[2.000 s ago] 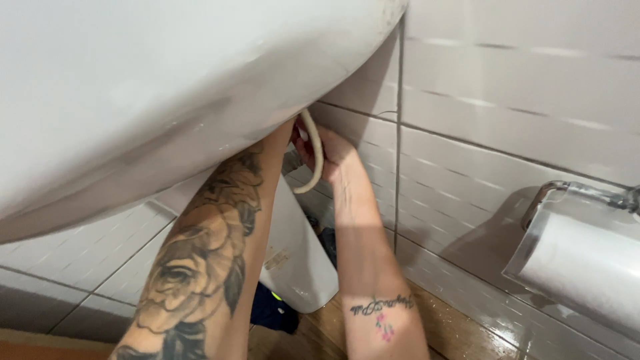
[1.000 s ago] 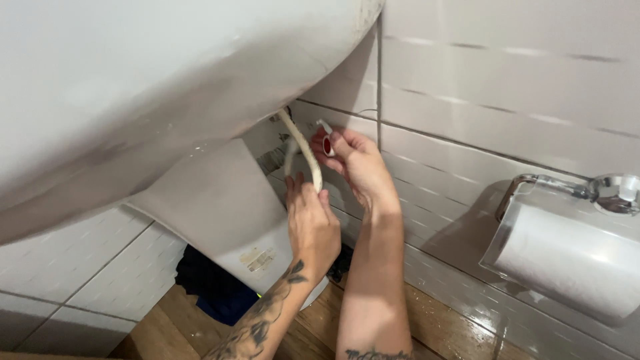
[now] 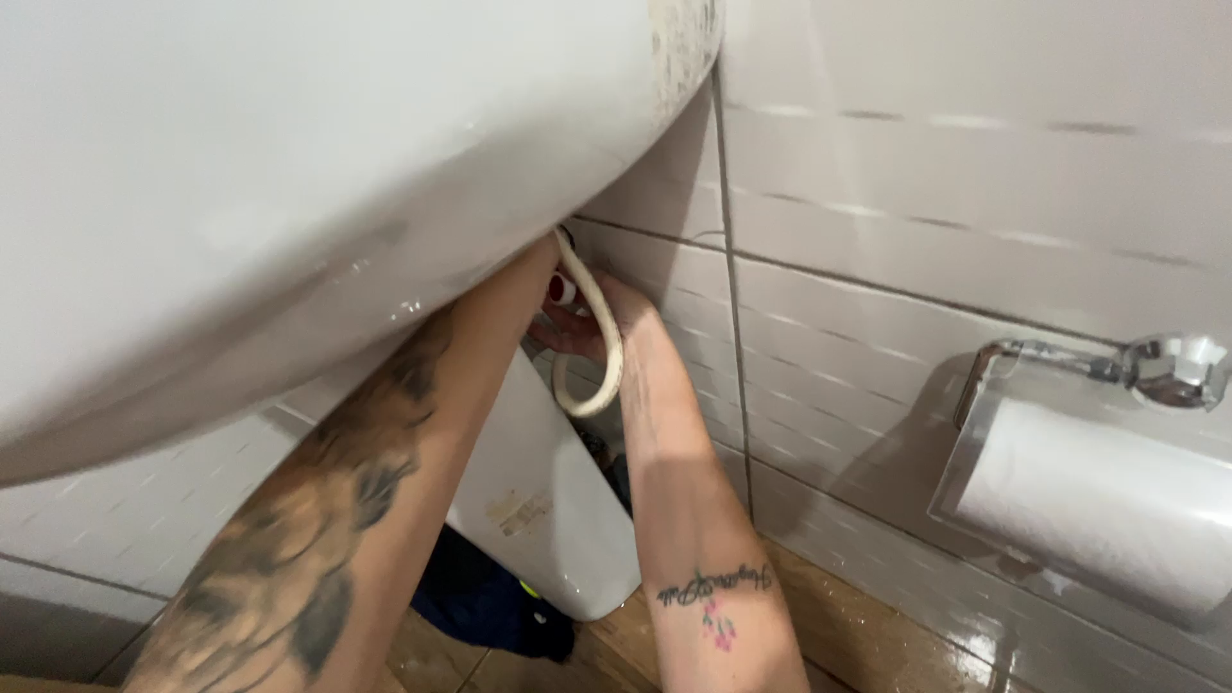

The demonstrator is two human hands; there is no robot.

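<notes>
A cream flexible hose (image 3: 612,337) hangs in a loop from beneath the white ceramic basin (image 3: 318,164). My right hand (image 3: 587,322) is behind this loop, by the wall, its fingers around a small white roll with a red inner face (image 3: 561,288), which looks like thread seal tape. My left forearm reaches up under the basin, and my left hand is hidden behind the basin's edge. Below the hose stands the white ceramic pedestal (image 3: 549,491), tilted in view, with a brownish patch on it.
Tiled walls meet in a corner close to my right arm. On the right wall is a chrome paper holder (image 3: 1044,358) with a white paper roll (image 3: 1107,500). Dark blue cloth (image 3: 491,602) lies on the wet wood-look floor (image 3: 866,616) beside the pedestal.
My left hand, which held the hose's lower bend one second ago, has let go of that bend and moved up out of sight under the basin. My right hand still has the white-and-red roll.
</notes>
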